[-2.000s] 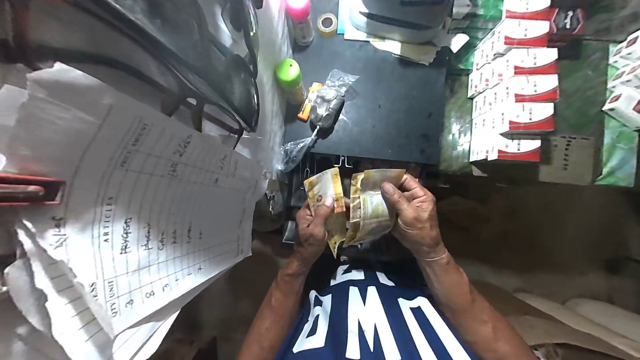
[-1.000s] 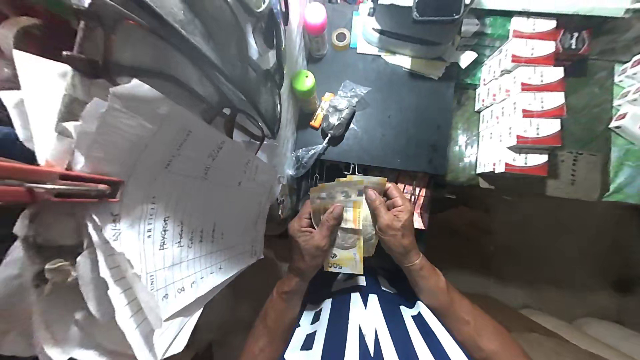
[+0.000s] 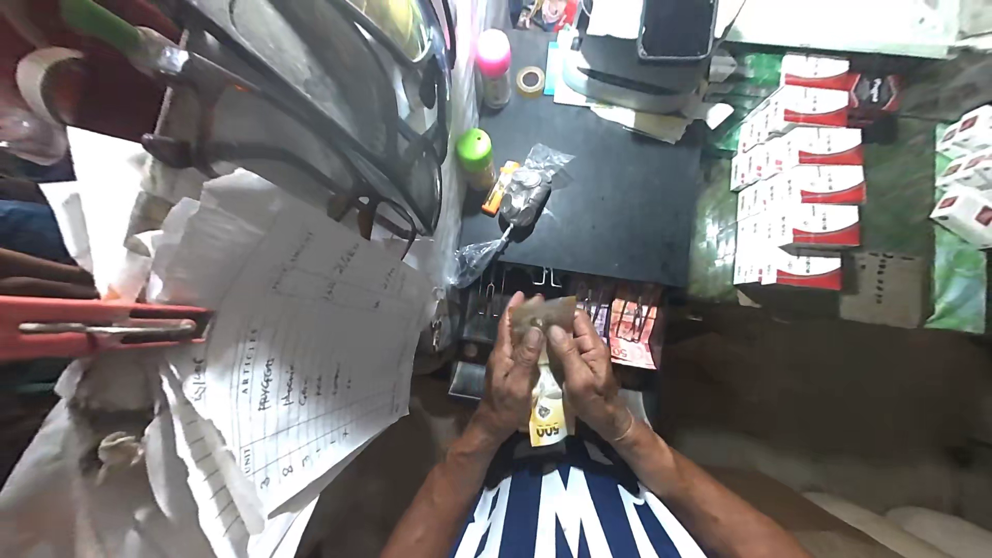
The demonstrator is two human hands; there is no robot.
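Note:
My left hand (image 3: 513, 372) and my right hand (image 3: 583, 368) meet over the front of an open cash drawer (image 3: 474, 329), both thumbs on top of brownish banknotes (image 3: 542, 311). Below and between the palms hangs a yellow 500 banknote (image 3: 550, 418). How many notes are held cannot be told. Right of my right hand, orange-red banknotes (image 3: 634, 333) lie under wire clips in the drawer, with purple notes beside them, partly hidden by the fingers.
On the black counter top (image 3: 612, 209) lie a knotted plastic bag of coins (image 3: 525, 198), an orange lighter (image 3: 500, 187), a green-capped bottle (image 3: 475, 155) and a tape roll (image 3: 530, 80). Handwritten sheets (image 3: 310, 372) hang at left by a red clip (image 3: 101, 327). White-and-red boxes (image 3: 821, 186) stand at right.
Two seconds ago my hands held the banknotes apart in two fanned portions. Now the hands are close together around them, and a yellow note hangs down between the palms.

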